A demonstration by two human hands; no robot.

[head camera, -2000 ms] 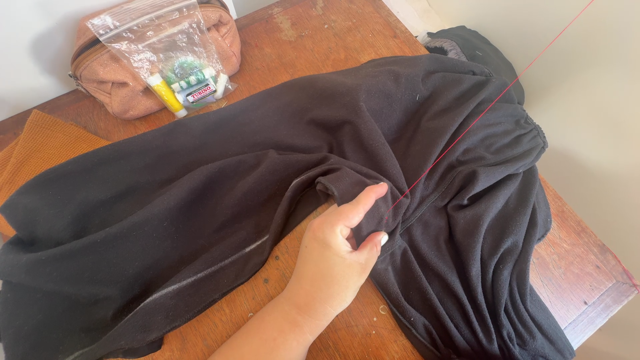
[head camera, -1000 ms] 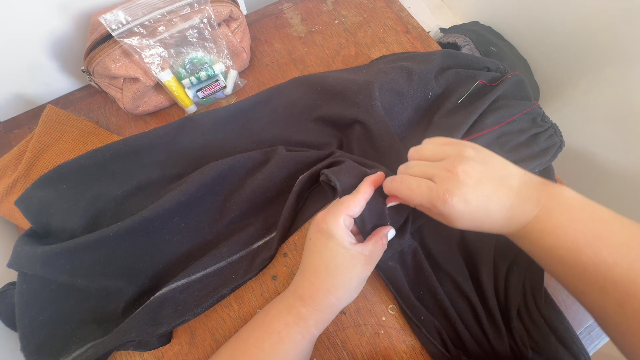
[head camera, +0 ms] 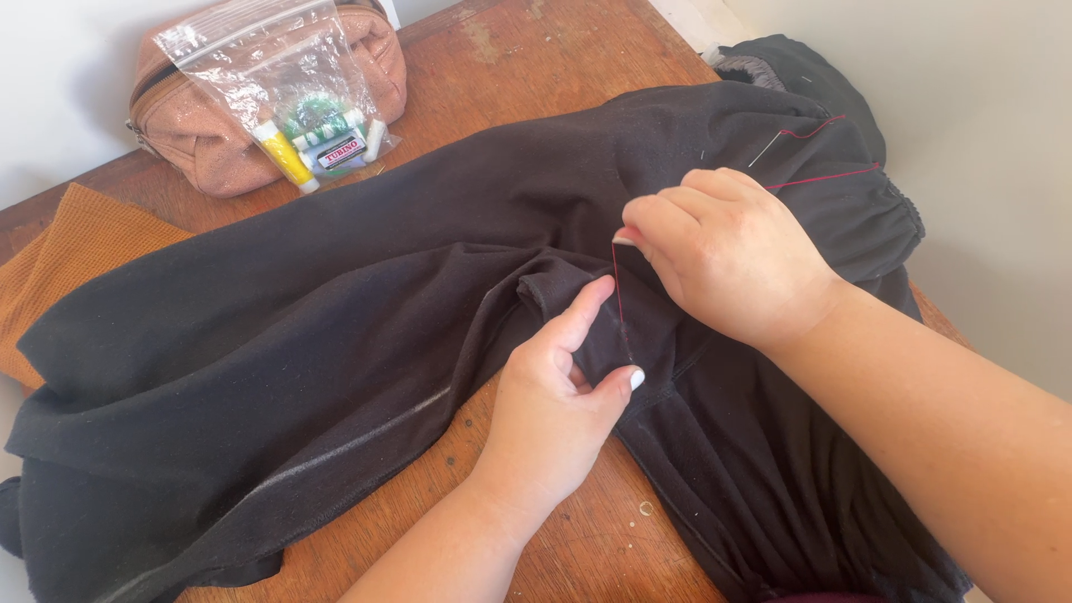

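A black fabric garment [head camera: 335, 301] lies spread in folds, with a white chalk line on its lower left part. My left hand [head camera: 561, 394] grips a fold of it between thumb and fingers. Just above and to the right, my right hand [head camera: 729, 251] pinches a red thread [head camera: 618, 289], which runs taut down to stitches in the fold by my left thumb. On the garment's upper right lie a sewing needle [head camera: 765, 149] with red thread at its end and another length of red thread.
The garment rests on a wooden table [head camera: 536, 50]. At the back left stands a pink zipped pouch [head camera: 201, 134] with a clear zip bag [head camera: 251, 50] of small items leaning on it. Orange-brown waffle fabric [head camera: 100, 243] lies at the left. A pale wall is at the right.
Two seconds ago only my left hand was in view. My right hand came in and touched the fold by my left fingertips, then rose slightly with the thread now taut beneath it.
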